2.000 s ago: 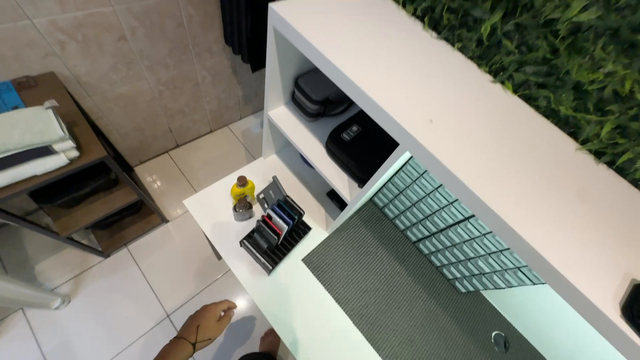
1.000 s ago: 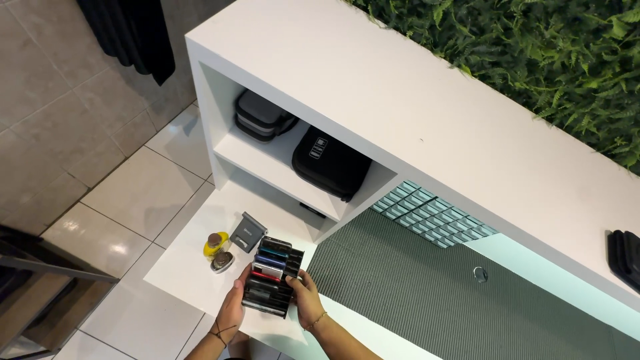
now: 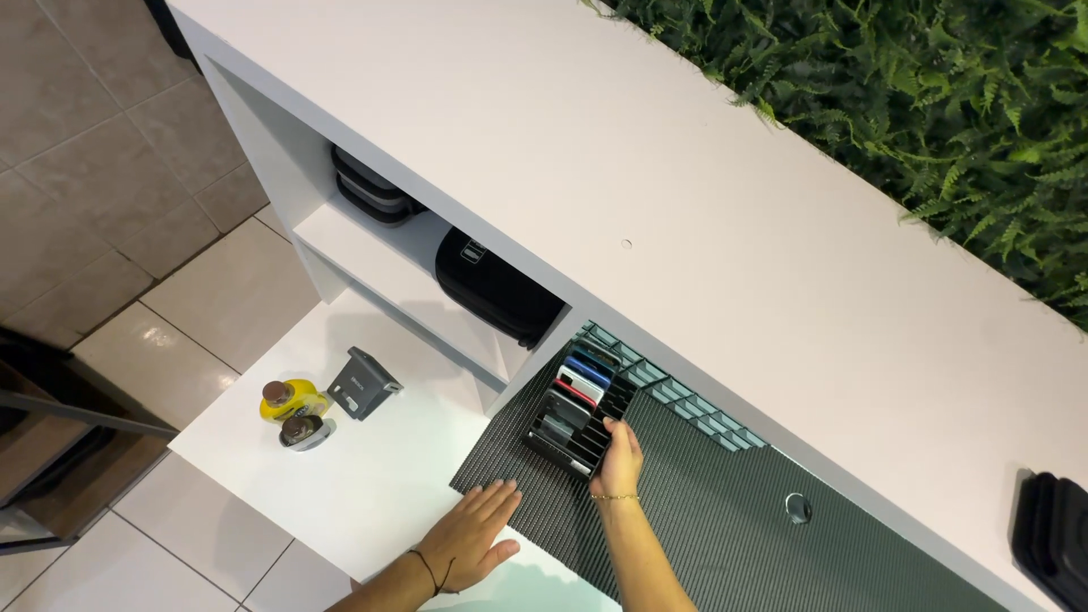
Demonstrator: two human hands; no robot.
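A black slotted rack [image 3: 578, 412] holding several phone-like devices rests on the dark ribbed mat [image 3: 680, 518], beside the teal wire grid [image 3: 714, 416]. My right hand [image 3: 619, 459] grips its right edge. My left hand [image 3: 476, 531], palm down with fingers apart, lies at the mat's left corner and holds nothing. Left of the rack, on the white desk [image 3: 382, 484], stand a grey metal stand [image 3: 361, 384], a yellow bottle [image 3: 293, 399] with a brown cap and a small clear bottle [image 3: 304, 432] with a dark cap.
A white shelf unit [image 3: 544, 170] runs behind the desk, with a black zip case [image 3: 497, 289] and grey-black cases [image 3: 374, 191] inside. Black objects [image 3: 1054, 535] sit on its top at right. Green foliage [image 3: 901, 110] lies beyond. A brown shelf [image 3: 68, 467] stands at far left.
The rack has moved from the white desk onto the ribbed mat, to the right. Both hands held it a second ago; my left hand has let go. The view has shifted.
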